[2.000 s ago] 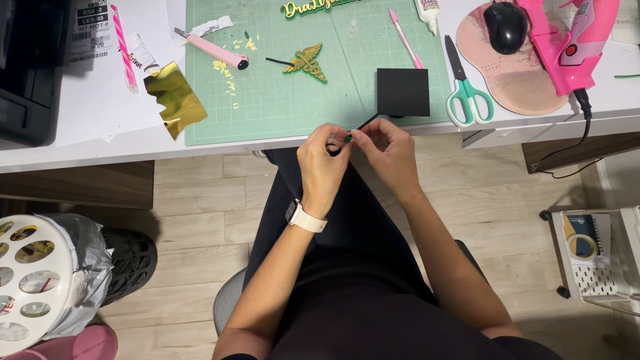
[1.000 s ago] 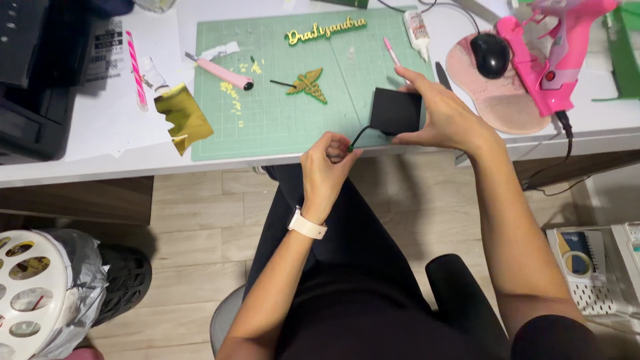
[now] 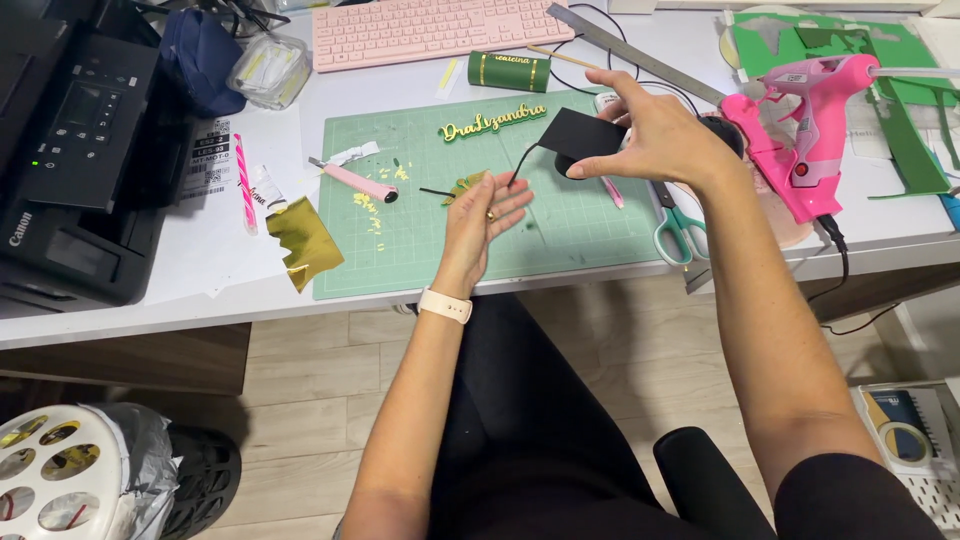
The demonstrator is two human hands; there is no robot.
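My right hand (image 3: 637,135) holds a small black paper graduation cap (image 3: 581,133) between thumb and fingers, raised over the green cutting mat (image 3: 405,262). A thin black cord (image 3: 523,161) hangs from the cap's corner down to my left hand (image 3: 487,206). That hand is palm up with its fingers spread; whether its thumb pinches the cord's end cannot be told. Behind the left hand, partly hidden, lies a green and gold caduceus cutout (image 3: 466,184) on a black stick. Gold-and-green script lettering (image 3: 493,122) lies farther back on the mat.
A pink utility knife (image 3: 356,180), paper scraps and gold foil (image 3: 305,244) lie left. Teal-handled scissors (image 3: 677,229), a steel ruler (image 3: 637,56) and a pink hot glue gun (image 3: 814,127) are right. Behind are a green cylinder (image 3: 510,71) and pink keyboard (image 3: 439,30). A printer (image 3: 82,150) stands far left.
Both hands were together at the mat's front edge, then the right hand took hold of the cap. Now the cap is lifted, and the left hand has moved over the mat with its fingers spread.
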